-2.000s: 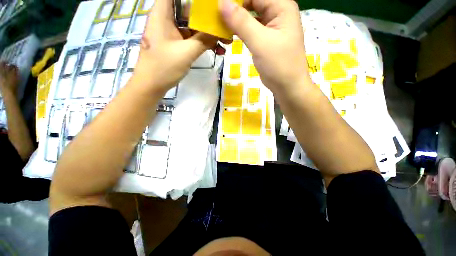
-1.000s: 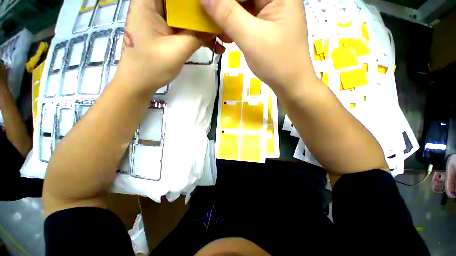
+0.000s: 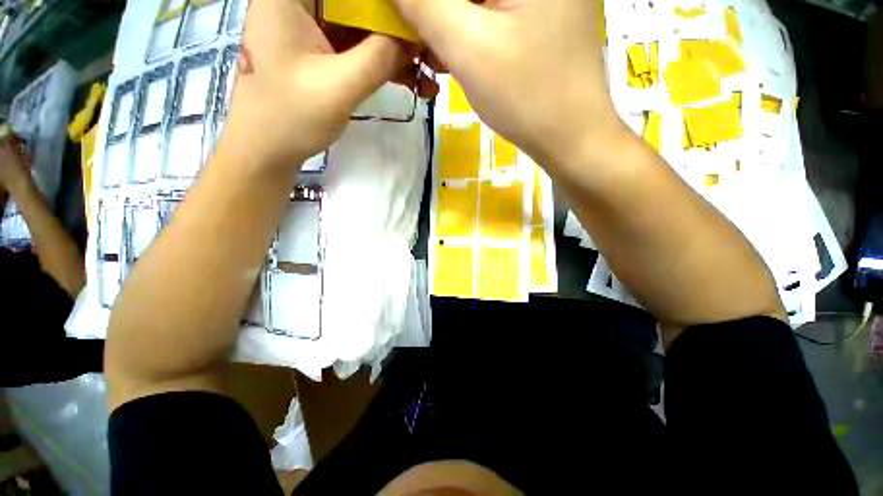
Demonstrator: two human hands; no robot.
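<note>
A yellow film piece (image 3: 370, 16) is between my hands at the top edge, partly cut off by the picture's edge. My left hand (image 3: 308, 82) grips it from the left; a dark rim shows beside the film, and whether a frame part is under it is hard to tell. My right hand (image 3: 513, 58) lies over the film's right side, its fingers partly out of the picture. A sticker sheet (image 3: 481, 237) with yellow rectangles lies below my hands. Rows of thin-rimmed frame parts (image 3: 294, 262) lie on the left.
White wrapping sheets (image 3: 373, 291) lie under the frame parts. A pile of liner sheets (image 3: 750, 213) with yellow scraps (image 3: 712, 121) is on the right. A brown box (image 3: 339, 417) is below the table edge. Another person's arm (image 3: 44, 218) is at the far left. A dark phone (image 3: 871, 263) with cable is far right.
The yellow film and my hands have moved up, and the film is now more cut off by the top edge. The view has shifted, and the right-hand pile sits further right.
</note>
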